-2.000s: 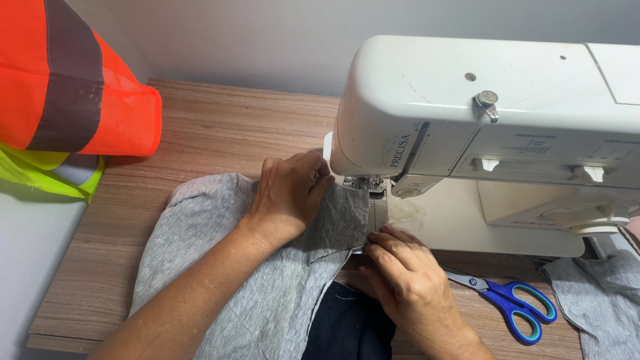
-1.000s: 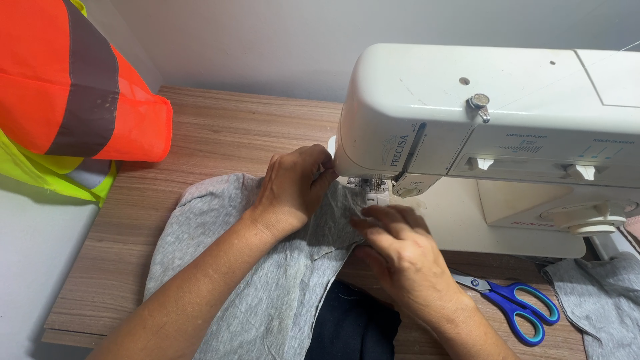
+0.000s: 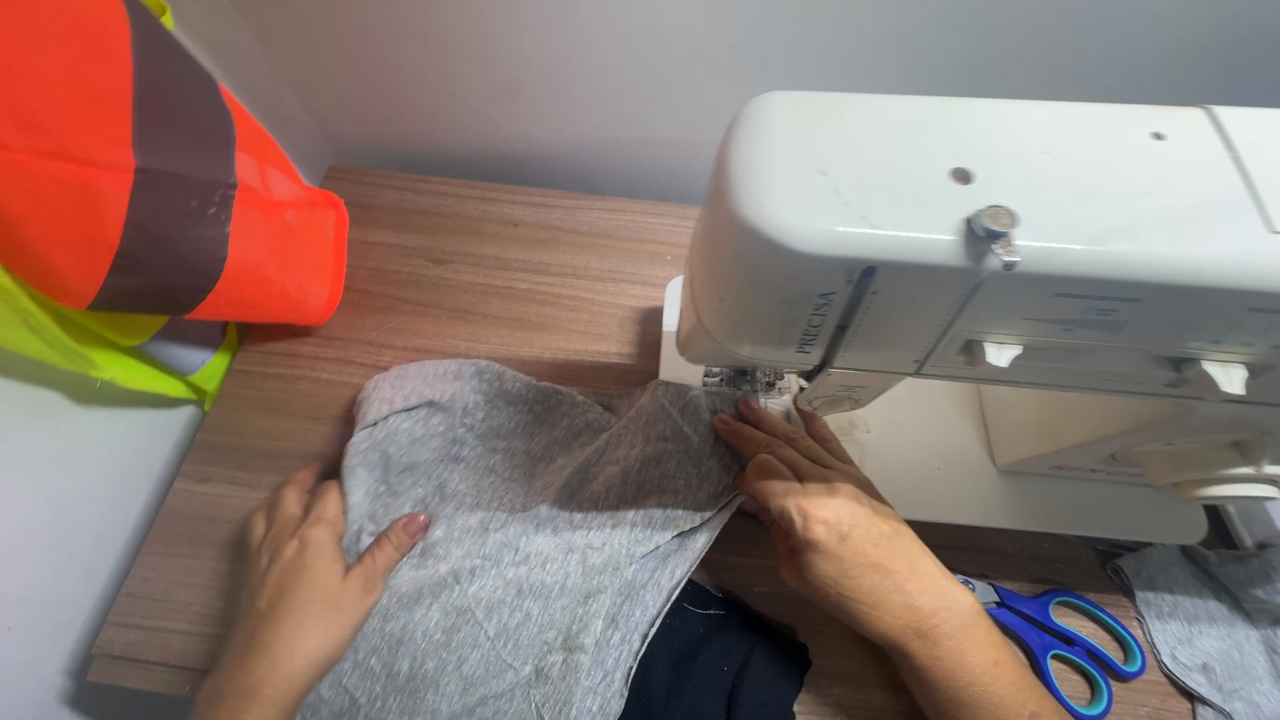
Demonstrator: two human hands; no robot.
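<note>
A white sewing machine (image 3: 880, 200) stands at the right, its needle area over the upper right corner of a grey knit fabric (image 3: 500, 550). My right hand (image 3: 820, 510) lies with its fingertips on the fabric's edge close beside the presser foot; whether it pinches the cloth is hard to tell. At the fabric's left edge is my left hand (image 3: 315, 575), fingers spread and thumb resting on the cloth. A dark navy fabric (image 3: 715, 655) lies partly under the grey one. The needle itself cannot be made out.
Blue-handled scissors (image 3: 1060, 630) lie on the wooden table (image 3: 500, 250) below the machine. Another grey fabric piece (image 3: 1210, 620) is at the lower right. Orange and yellow high-visibility cloth (image 3: 270, 230) with grey bands hangs over the table's left side.
My left hand has moved from beside the presser foot down and left to the fabric's left edge. My right hand remains near the needle area.
</note>
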